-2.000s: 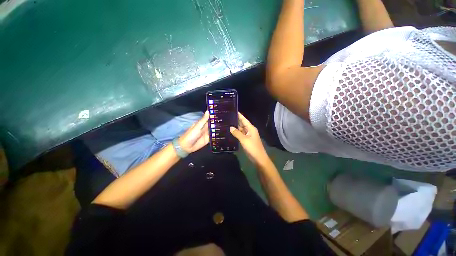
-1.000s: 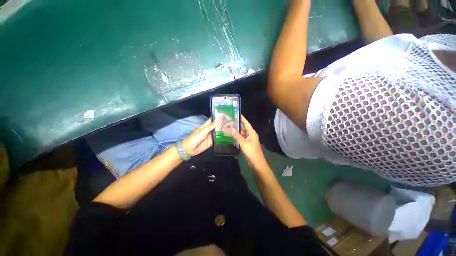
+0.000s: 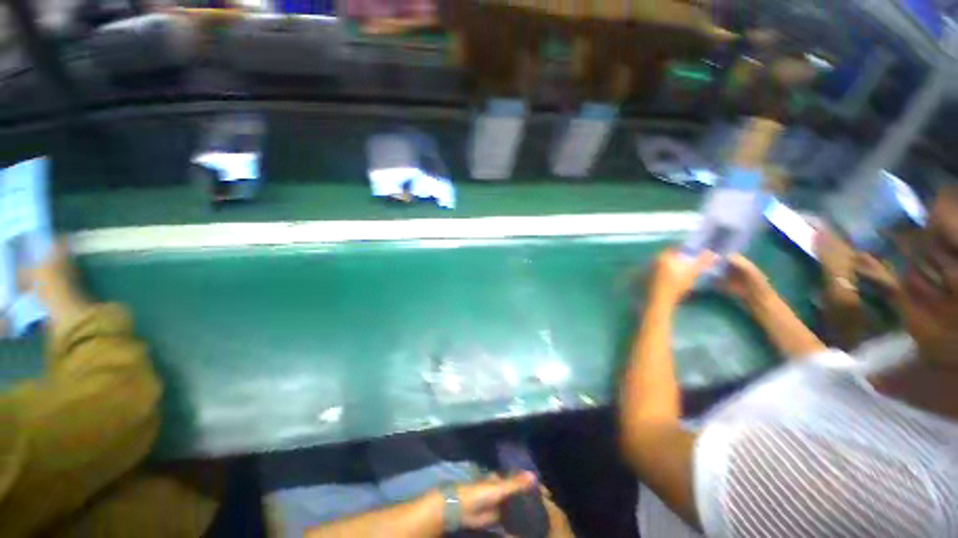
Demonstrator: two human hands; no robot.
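The frame is blurred. My left hand (image 3: 488,498), with a band at the wrist, is at the bottom edge below the green worktop (image 3: 315,315). Its fingers are closed around a dark, purple-tinted smartphone (image 3: 515,458), of which only a blurred part shows. My right hand (image 3: 558,517) is beside it, mostly cut off by the bottom edge; its grip cannot be told. The screen is not readable.
A person on the right in white mesh holds a light-blue carton (image 3: 730,215) above the worktop. An arm in a mustard sleeve (image 3: 89,363) is on the left. Beyond the white rail (image 3: 368,230), several cartons (image 3: 497,140) stand or lie on the belt.
The view has swung up from the lap to the worktop and belt. My hands and the phone now sit at the bottom edge. The neighbour's hands and carton have come into view.
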